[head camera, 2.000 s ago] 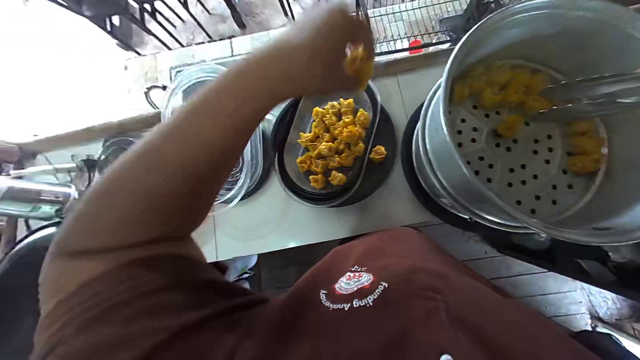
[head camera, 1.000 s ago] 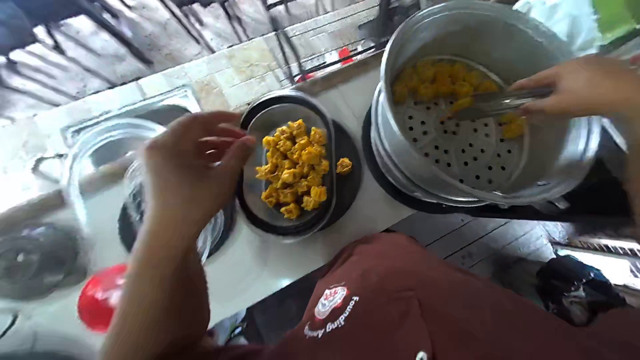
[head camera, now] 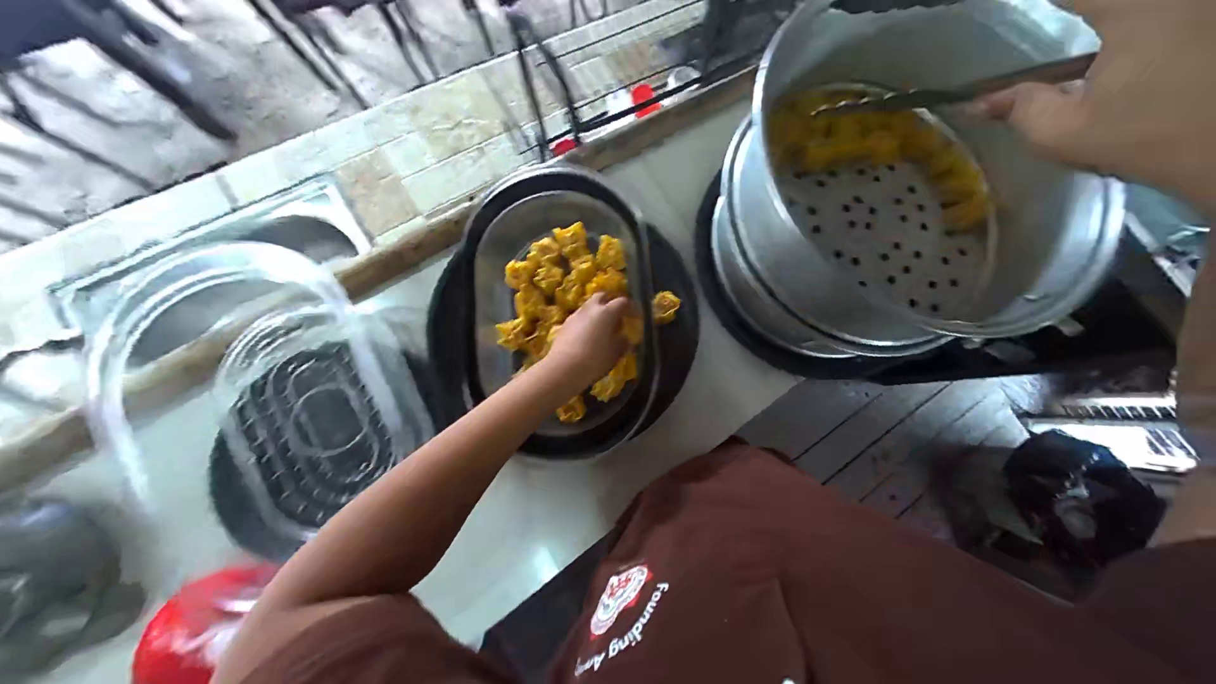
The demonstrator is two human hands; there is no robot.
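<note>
My left hand [head camera: 594, 337] reaches into the heap of yellow dumplings [head camera: 546, 285] on an oval metal tray [head camera: 494, 228]; its fingertips are among them, and whether they grip one is hidden. One dumpling [head camera: 666, 306] lies apart at the tray's right side. My right hand [head camera: 1054, 119] holds metal tongs [head camera: 950, 95] over a tall aluminium steamer pot [head camera: 798, 228]. Inside the pot, more yellow dumplings [head camera: 855, 138] lie along the far and right parts of the perforated steamer plate [head camera: 883, 237]. The tong tips are over the dumplings at the far side.
Clear plastic covers or containers [head camera: 313, 418] stand left of the tray. A metal sink [head camera: 294, 237] is behind them, with a red object [head camera: 204, 617] at the lower left. Railing and a ledge run along the counter's far side. A dark bag [head camera: 1083, 489] lies low at the right.
My left hand has come down from the tray's left side onto the dumplings. My right hand and the tongs remain at the pot, where more of the perforated plate's right side is now covered.
</note>
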